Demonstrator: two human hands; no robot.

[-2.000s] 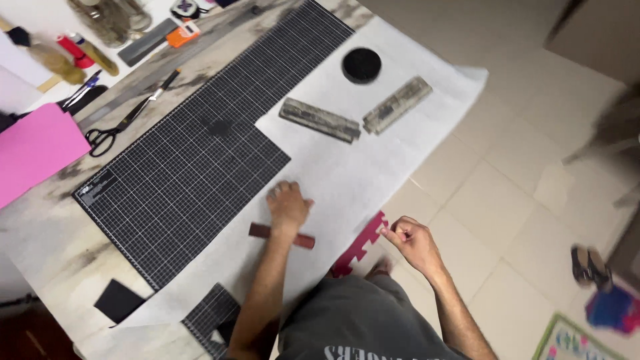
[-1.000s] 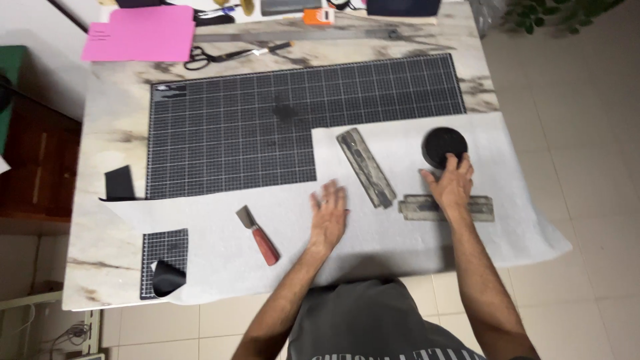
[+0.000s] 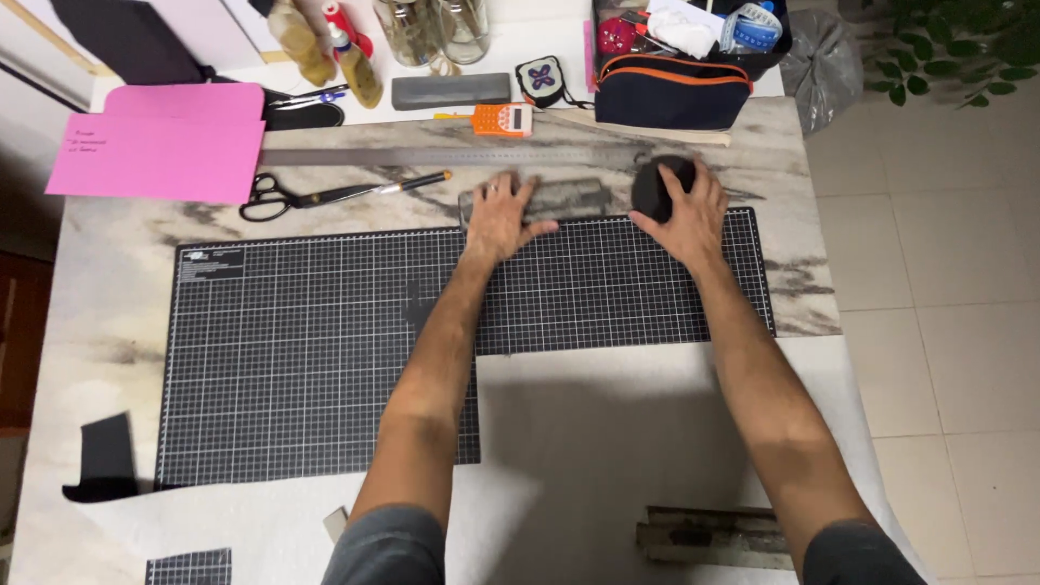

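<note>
My left hand (image 3: 504, 215) lies over a worn grey metal bar (image 3: 569, 201) at the far edge of the black gridded cutting mat (image 3: 325, 349), its fingers spread across the bar. My right hand (image 3: 691, 207) grips a round black disc-shaped weight (image 3: 652, 191) on the marble-patterned tabletop, just past the mat. A second worn bar (image 3: 707, 538) rests near the front on the white sheet material (image 3: 569, 439), partly behind my right forearm. Beside my left sleeve shows a small flat blade end (image 3: 335, 524).
Black scissors (image 3: 272, 197) and a capped craft knife (image 3: 414, 182) lie beyond the mat, before a long steel ruler (image 3: 366, 156). Behind are pink card (image 3: 162, 146), a sharpening stone (image 3: 451, 91), an orange calculator (image 3: 502, 119) and a navy pouch (image 3: 673, 96).
Both hands have moved to the far side of the table. The round weight and one bar, on the white sheet before, are now beyond it. The view has shifted.
</note>
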